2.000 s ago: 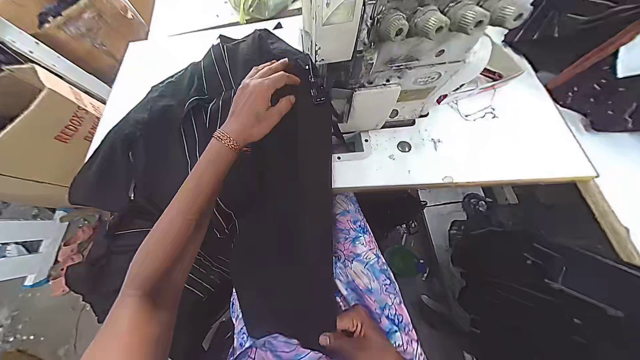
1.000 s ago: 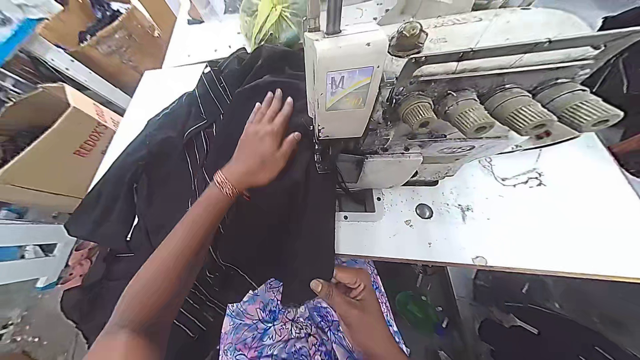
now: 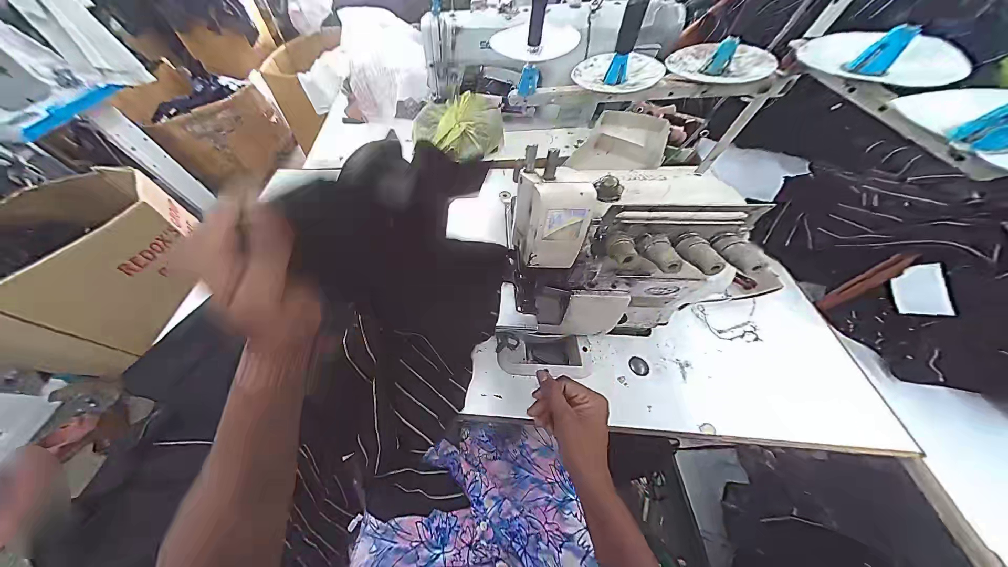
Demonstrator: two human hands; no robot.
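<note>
My left hand [image 3: 256,268], blurred by motion, is raised at the left with the black fabric [image 3: 394,260] bunched at its fingers. Part of that cloth hangs in the air left of the overlock sewing machine [image 3: 622,252], and more of it, with loose white threads, drapes over the table's front edge. My right hand [image 3: 573,405] is at the front of the white tabletop, just below the machine's base opening, its fingers curled with no cloth visible in them. Black fabric reaches up to the presser foot area, where the exact contact is hidden.
Cardboard boxes [image 3: 94,268] stand at the left. Behind the machine are a bag with something green-yellow [image 3: 461,130], a plastic tray [image 3: 622,142] and thread stand discs [image 3: 618,72]. Dark fabric pieces [image 3: 890,236] lie at the right. Patterned floral cloth [image 3: 480,504] shows below the table edge.
My left hand has left its flat position on the black fabric and lifted part of it at the left. My right hand has let go of the fabric's lower edge. The view has shifted to show more behind the machine.
</note>
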